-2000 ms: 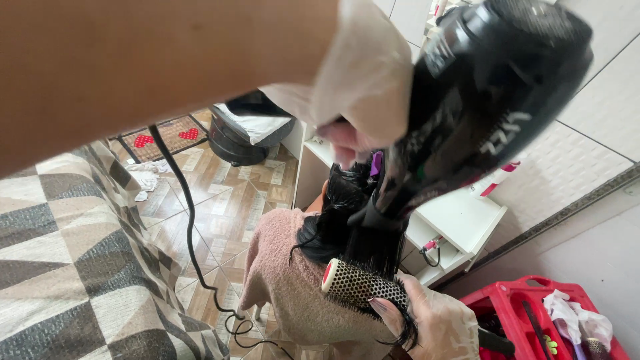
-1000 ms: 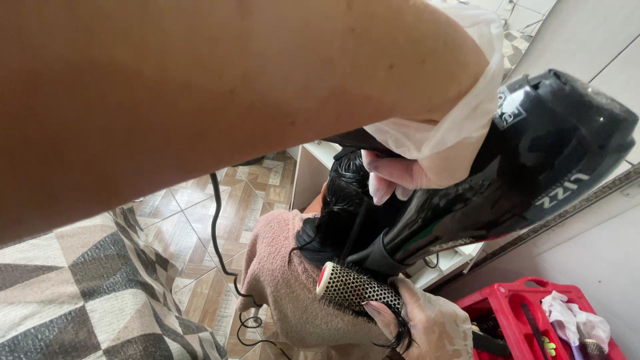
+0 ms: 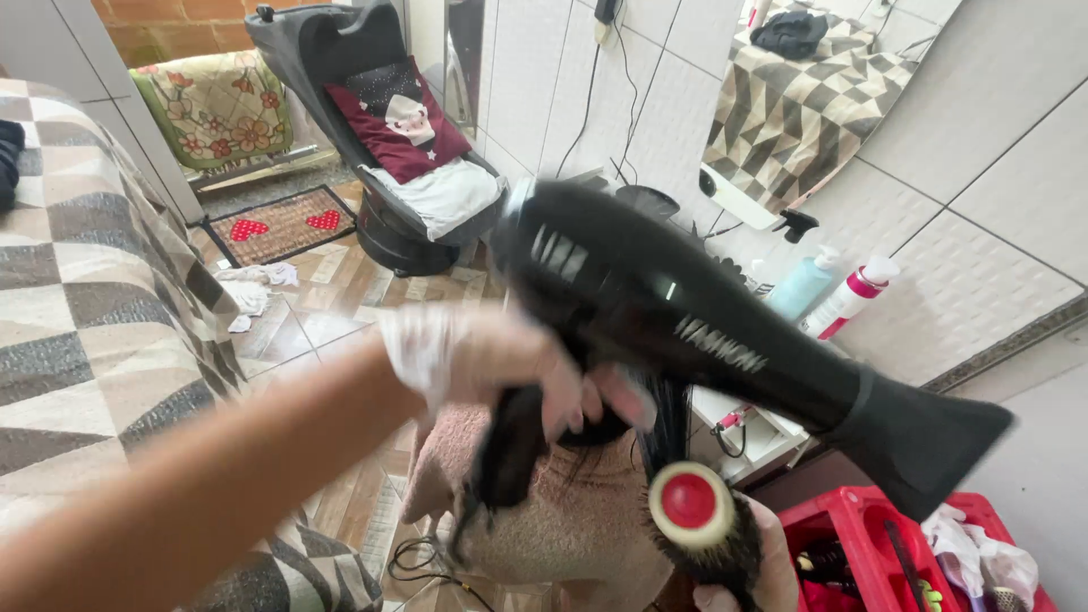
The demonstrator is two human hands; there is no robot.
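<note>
My left hand [image 3: 510, 361], in a translucent glove and blurred, grips a black hair dryer [image 3: 663, 297] near where its handle meets the body. The dryer's nozzle points to the lower right, away from the hair. Below it, my gloved right hand [image 3: 772, 548] holds a round bristle brush [image 3: 710, 523], its red-centred end facing me. A strand of dark wet hair [image 3: 667, 421] runs down to the brush. A pink towel [image 3: 552, 518] covers the shoulders of a seated person, whose head is mostly hidden behind the dryer and my left hand.
A red plastic tray [image 3: 837, 510] with brushes stands at lower right. Bottles [image 3: 850, 297] stand on a white shelf under the mirror [image 3: 816, 93]. A patterned cover [image 3: 102, 255] lies at left, a black salon wash chair [image 3: 331, 110] behind. The cord [image 3: 425, 557] loops on the floor.
The dryer's nozzle has left the brush and hair and now points to the lower right. My left forearm has dropped lower in view. The view has swung up, showing the wash chair and mirror.
</note>
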